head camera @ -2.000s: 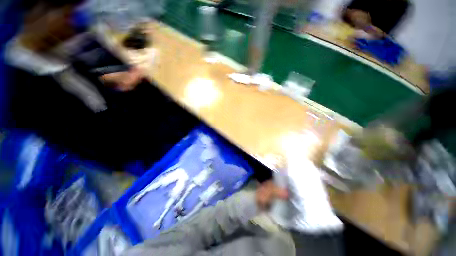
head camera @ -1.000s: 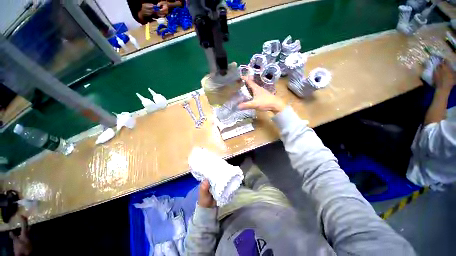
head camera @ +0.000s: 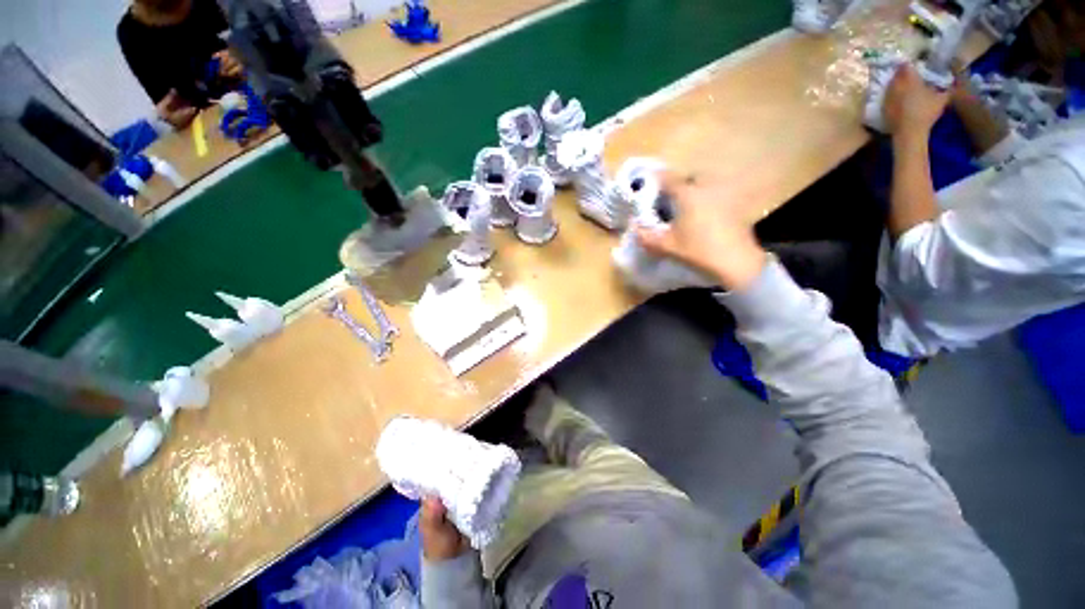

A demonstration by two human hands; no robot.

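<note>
My left hand (head camera: 443,532) holds a hollow white moulded part (head camera: 450,473) in front of the bench edge, its ridged open end towards the lower right. My right hand (head camera: 712,238) is slightly blurred and grips a second grey-white hollow part (head camera: 652,269) at the bench's front edge, right of the press. The fingers hide some of this part. The pale support block (head camera: 476,331) sits on the bench with no part on it. The tan press block (head camera: 399,232) hangs on its dark arm behind the support block.
Several sleeve-like parts (head camera: 532,205) stand right of the press. Two wrenches (head camera: 363,319) and white pointed bottles (head camera: 242,319) lie to the left. A green surface (head camera: 666,54) runs behind. A blue bin (head camera: 298,559) is below left. Another person's hands (head camera: 914,101) work at right.
My right hand has left the press area and moved right with the part that was on the support block. My left hand still holds its part. The view has swung right.
</note>
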